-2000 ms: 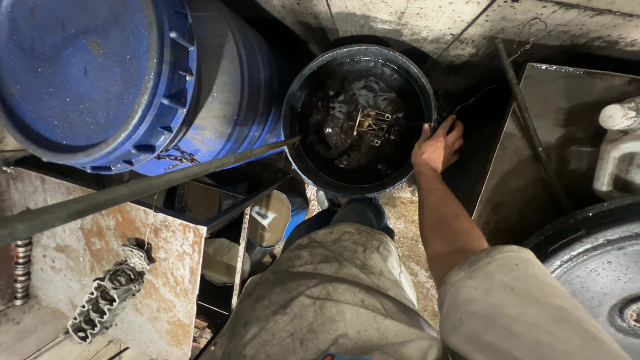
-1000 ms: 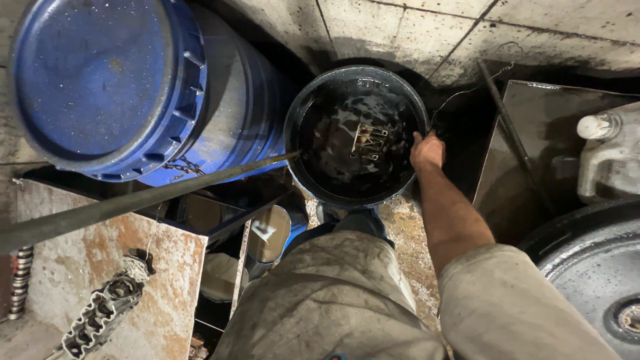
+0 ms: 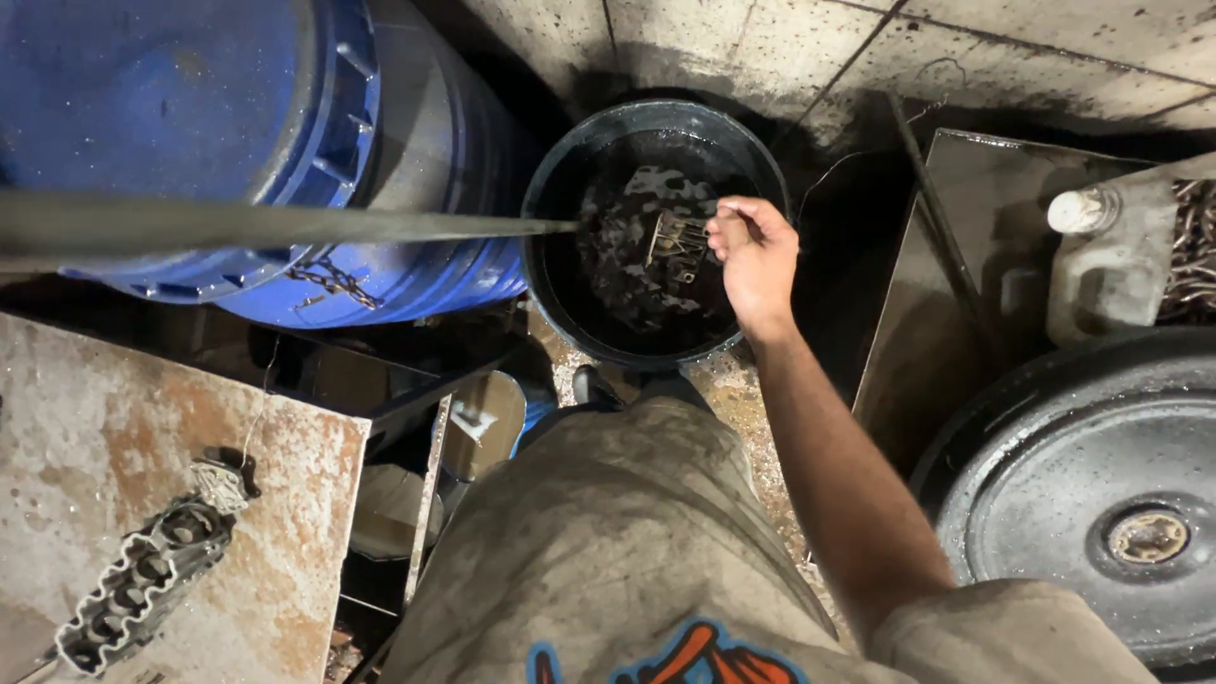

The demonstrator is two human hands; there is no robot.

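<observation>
My right hand (image 3: 755, 256) is over the right side of a round dark tub (image 3: 655, 353), its thumb and fingers drawn together beside a small metal part with several thin prongs (image 3: 676, 245). Whether the fingers grip this part or a wire on it cannot be told. The part is at the surface of dark, rippled liquid (image 3: 617, 304) inside the tub. From the left edge of the view a long pole (image 3: 380, 226) reaches across to the tub, its tip over the liquid. My left hand is out of view.
Blue plastic drums (image 3: 456, 161) stand left of the tub, below a tiled wall (image 3: 703, 38). A ribbed metal engine part (image 3: 142, 579) lies on a stained board (image 3: 285, 475). At right are a metal sheet (image 3: 912, 313), a plastic jug (image 3: 1107, 275) and a black drum lid (image 3: 1045, 456).
My right hand has moved from the tub's right rim inward, over the liquid and up to the metal part. The pole lay slanted before and now runs nearly level across the view.
</observation>
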